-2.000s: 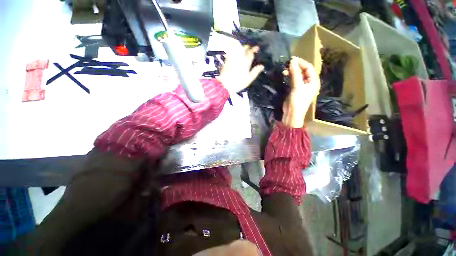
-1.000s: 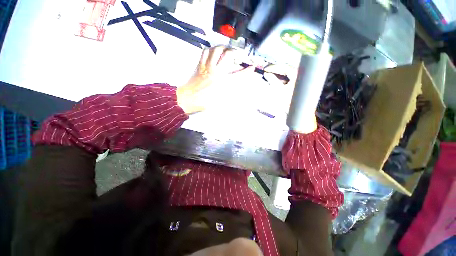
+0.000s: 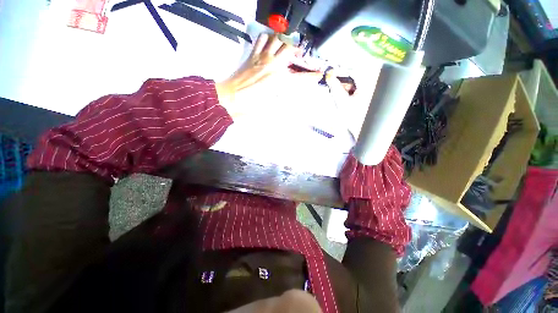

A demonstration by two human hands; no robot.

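My left hand [image 3: 260, 64] lies on the white top with its fingertips by the needle area [image 3: 304, 46] of the sewing machine [image 3: 404, 30]; whether it pinches anything is unclear. My right hand is mostly hidden behind the white lamp head [image 3: 391, 104] and washed out by glare; only its sleeve [image 3: 376, 198] shows clearly. A small dark, reddish piece [image 3: 306, 68] lies just right of my left fingertips. A short black strip [image 3: 322, 132] lies nearer the front edge. Several set-aside black strips [image 3: 205, 22] lie crossed at the upper left.
A heap of loose black strips [image 3: 428, 116] lies right of the lamp. Beyond it stands an open cardboard box [image 3: 474, 134] with strips inside. The dark table edge [image 3: 257, 174] runs in front of me. A red machine part [image 3: 278, 23] sits above my left fingers. A pink bag [image 3: 520, 232] is at right.
Since the earliest frame, both hands have moved from the strip heap and box side to the sewing area. Over the last second, the view has shifted slightly; my left hand stays at the needle area.
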